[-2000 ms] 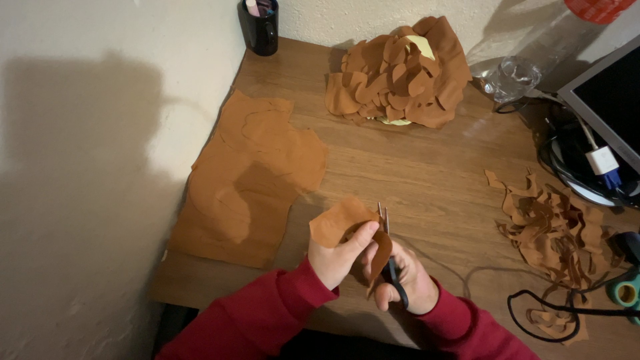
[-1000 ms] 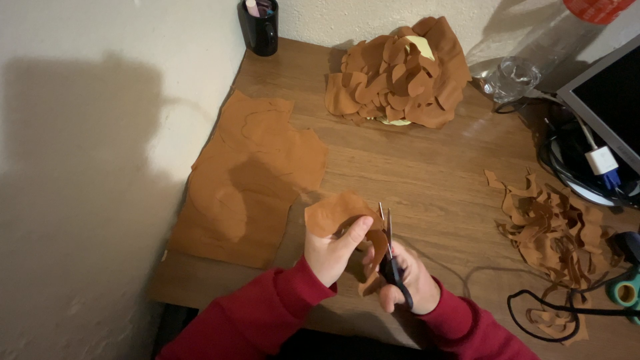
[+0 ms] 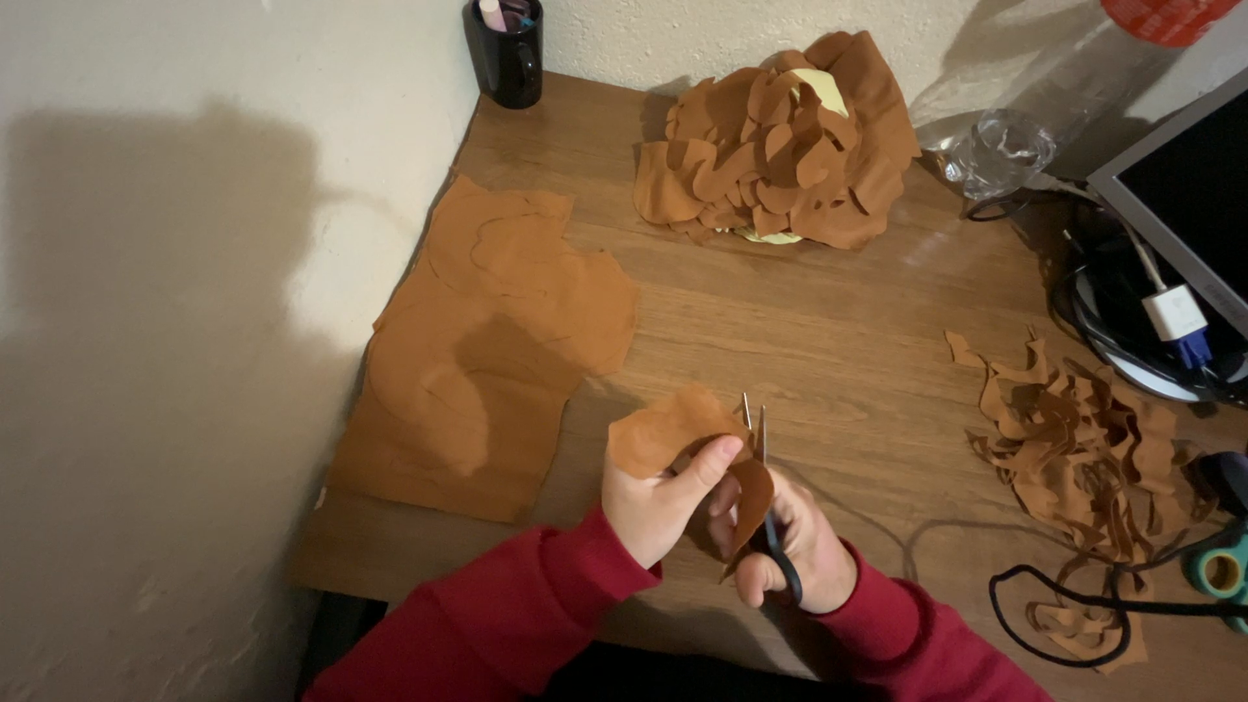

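My left hand (image 3: 658, 497) pinches a piece of brown fabric (image 3: 663, 429) between thumb and fingers near the desk's front edge. A pair of scissors with black handles (image 3: 780, 561) is in my right hand (image 3: 804, 546), its blades slightly apart and pointing up beside the fabric. A curled strip of the same fabric hangs over the scissors, partly hiding the fingers of my right hand. Left of my hands, a large brown fabric sheet (image 3: 487, 351) with drawn curved lines lies flat. Cut brown pieces (image 3: 780, 146) are heaped at the back, with some pale yellow material among them.
Brown scraps (image 3: 1082, 439) lie in a tangled pile at the right, near a black cord (image 3: 994, 595) and green-handled scissors (image 3: 1219, 570). A black mug (image 3: 509, 54) stands at the back left. A plastic bottle (image 3: 1014, 146), a monitor (image 3: 1199, 185) and cables with a white connector (image 3: 1175, 312) occupy the back right.
The fabric in my left hand has shifted and turned slightly between the scissor blades. The flat sheet and both piles stay where they were.
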